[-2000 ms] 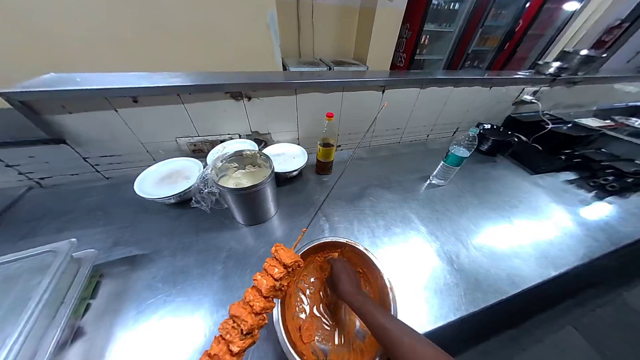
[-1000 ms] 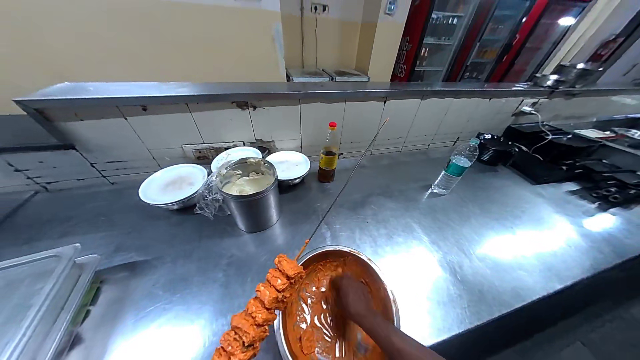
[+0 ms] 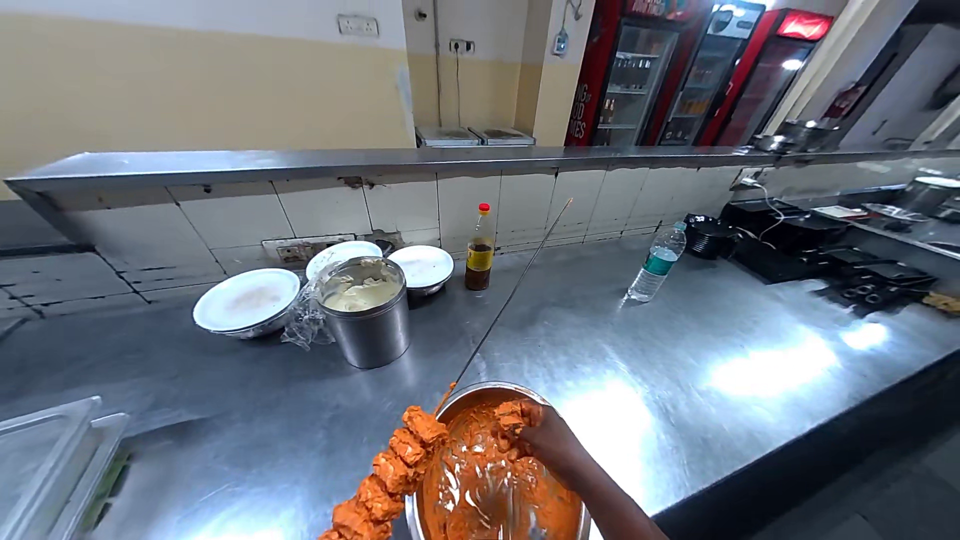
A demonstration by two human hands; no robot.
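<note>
A long metal skewer (image 3: pixel 510 300) slants up and away over the steel counter, its lower part loaded with several orange marinated chunks (image 3: pixel 391 471). Right of the chunks sits a round steel bowl (image 3: pixel 581 517) of thick orange marinade. My right hand (image 3: pixel 534 429) is over the bowl's far right part, its fingers closed on an orange marinated piece (image 3: pixel 511 415). My left hand is out of the picture; the skewer's near end runs off the bottom edge.
Behind stand a steel canister (image 3: pixel 371 330) of pale paste, white-covered bowls (image 3: pixel 247 300), a sauce bottle (image 3: pixel 480 255) and a water bottle (image 3: pixel 658 264). Clear plastic containers (image 3: pixel 45 457) lie at left. Black pans (image 3: pixel 780 255) are far right. A steel ledge (image 3: pixel 480 156) runs behind.
My right hand has come up out of the marinade toward the bowl's far side, and an orange piece now shows in its fingers.
</note>
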